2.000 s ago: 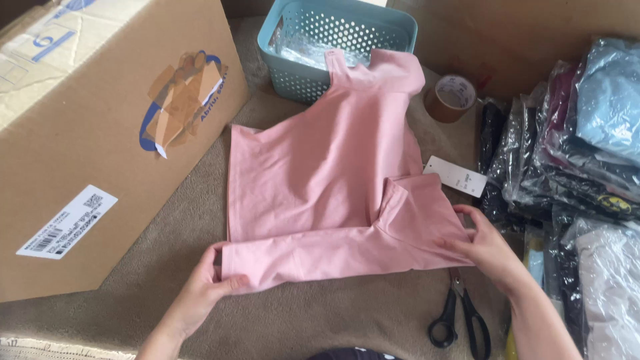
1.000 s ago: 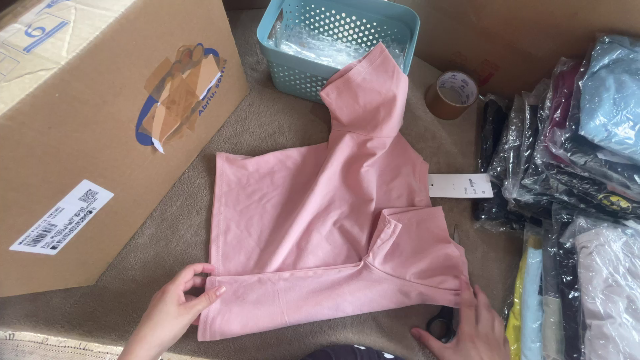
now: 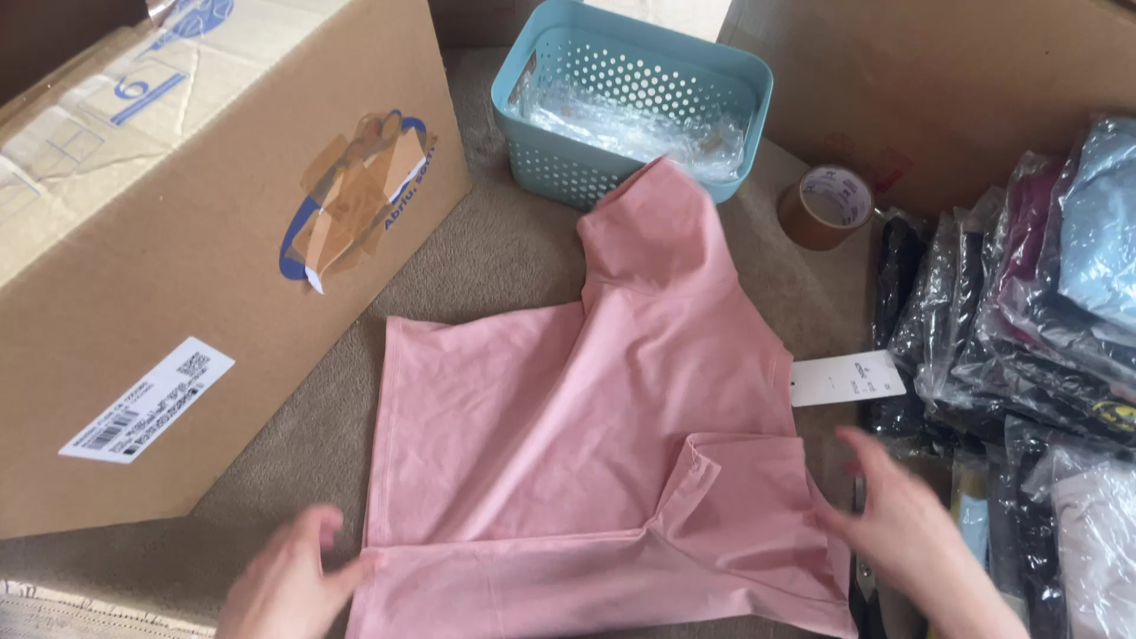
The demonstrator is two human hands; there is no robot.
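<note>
A pink short-sleeved shirt lies on the brown fabric surface, its near side folded inward in a long strip with one sleeve turned back on top. A white hang tag bearing writing sticks out at its right edge. My left hand, blurred, is at the shirt's lower left edge, thumb against the cloth and fingers apart. My right hand is at the lower right edge beside the folded sleeve, thumb over the cloth and fingers spread. Scissors lie partly hidden between the shirt and my right hand.
A large cardboard box stands at left. Behind the shirt is a teal plastic basket holding clear plastic bags. A roll of brown packing tape stands near another cardboard box. Plastic-wrapped garments are piled at right.
The far sleeve, earlier lying up beside the basket, now has a different shape. The shirt has shifted nearer to me. Both hands have loosened from the folded strip, and my right hand has moved up its edge.
</note>
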